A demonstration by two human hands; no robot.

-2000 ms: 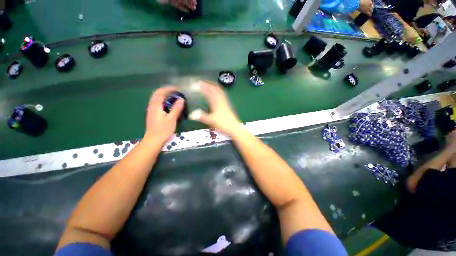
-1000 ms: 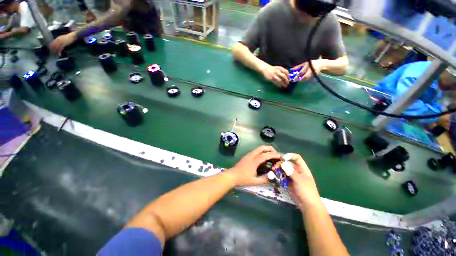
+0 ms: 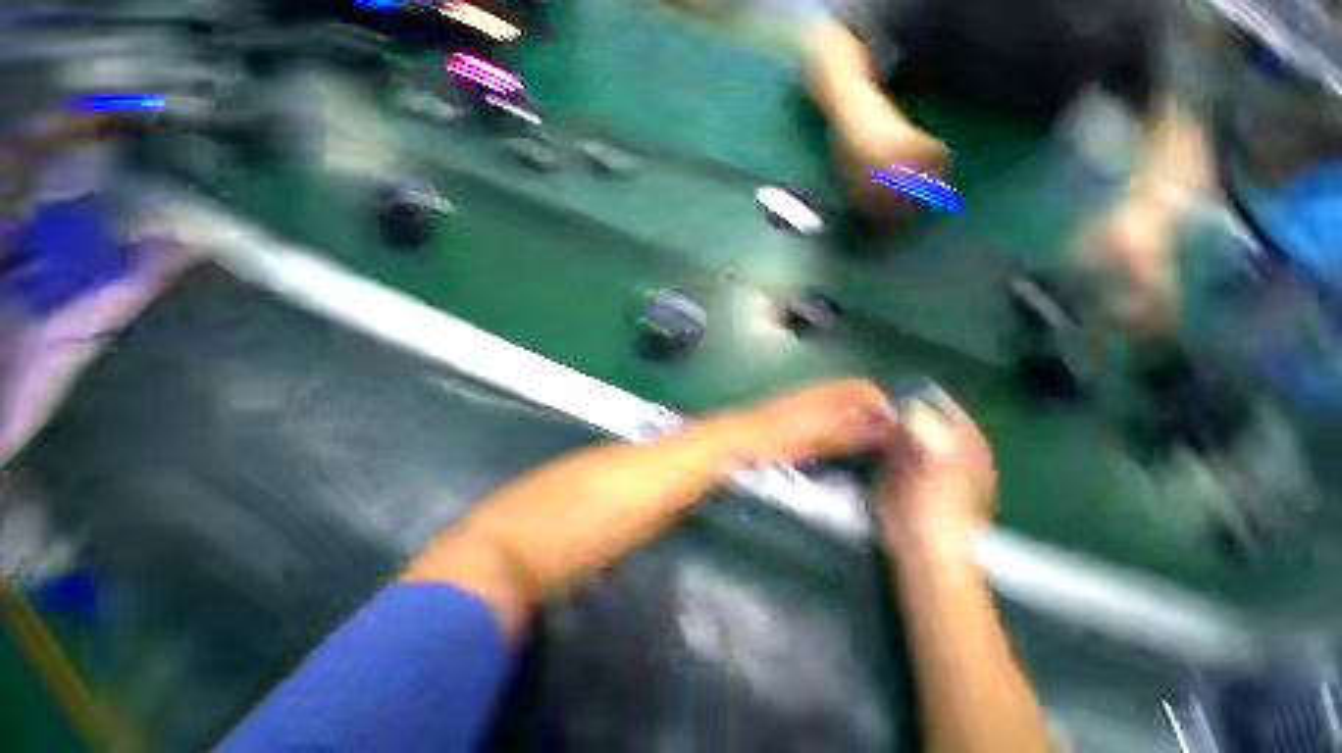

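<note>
The frame is heavily blurred. My left hand (image 3: 839,421) and my right hand (image 3: 939,459) are close together above the white rail (image 3: 589,394), at the belt's near edge. A small dark and pale thing (image 3: 921,394) shows at the fingertips of my right hand; its shape is too blurred to tell. The fingers of my left hand reach up against it, and whether they grip anything is hidden. A housing with a pale board on top (image 3: 673,321) stands on the green belt beyond my left forearm.
Another housing (image 3: 409,211) stands further left on the belt (image 3: 515,272). A ring cover (image 3: 790,209) and a dark round part (image 3: 811,309) lie beyond my hands. A person's hand (image 3: 895,155) opposite is by a blue-lit unit. Blue-white wired boards (image 3: 1266,714) lie at the lower right.
The view has shifted and blurred. My hands are closer together, covering the housing and board seen between them before. The hands of the person opposite have moved apart.
</note>
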